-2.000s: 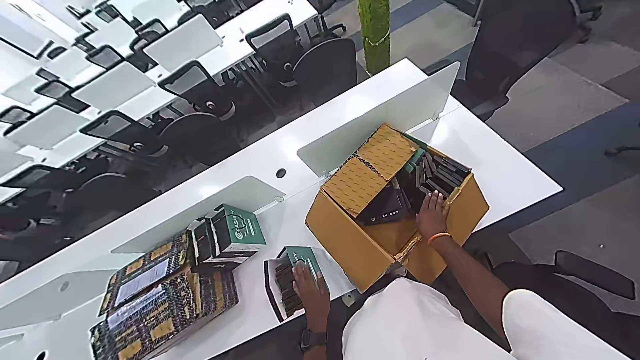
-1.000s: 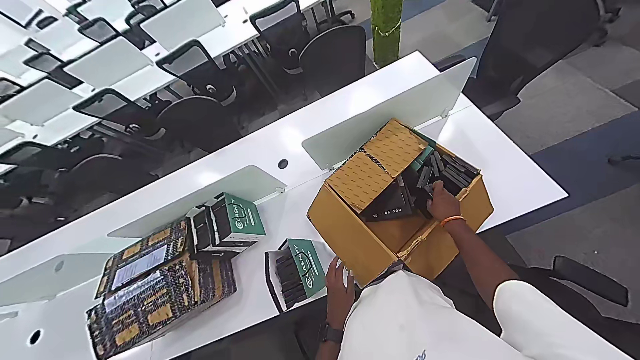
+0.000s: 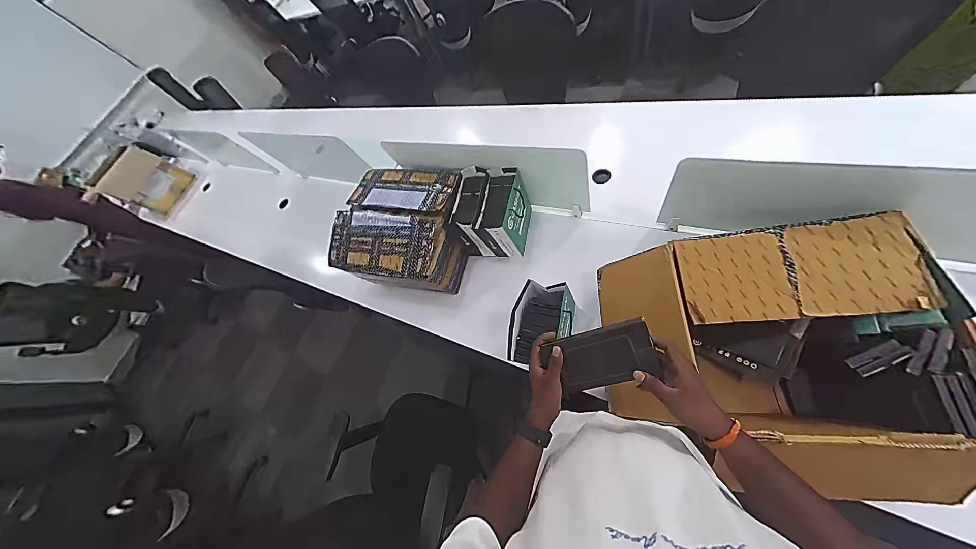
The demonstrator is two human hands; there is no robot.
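Both my left hand [image 3: 546,381] and my right hand [image 3: 679,385] grip a flat black box [image 3: 602,356], one at each end, in front of my chest. Just beyond it, a small open green and black carton [image 3: 543,316] packed with thin dark items stands on the white desk. To the right is a large open cardboard box [image 3: 648,290] holding dark slim boxes [image 3: 881,357] and a larger black box [image 3: 747,351]. Farther left, two green and black cartons [image 3: 503,213] stand against a patterned, taped cardboard package [image 3: 389,240].
Low frosted dividers [image 3: 488,171] run along the white desk [image 3: 259,221]. A person's dark sleeve [image 3: 46,206] reaches toward a cardboard box [image 3: 145,179] at the far left. An office chair [image 3: 419,442] stands by the desk edge at my left.
My right hand was inside the large cardboard box and is now out of it, on the flat black box. My left hand has also taken hold of it. The view has swung left.
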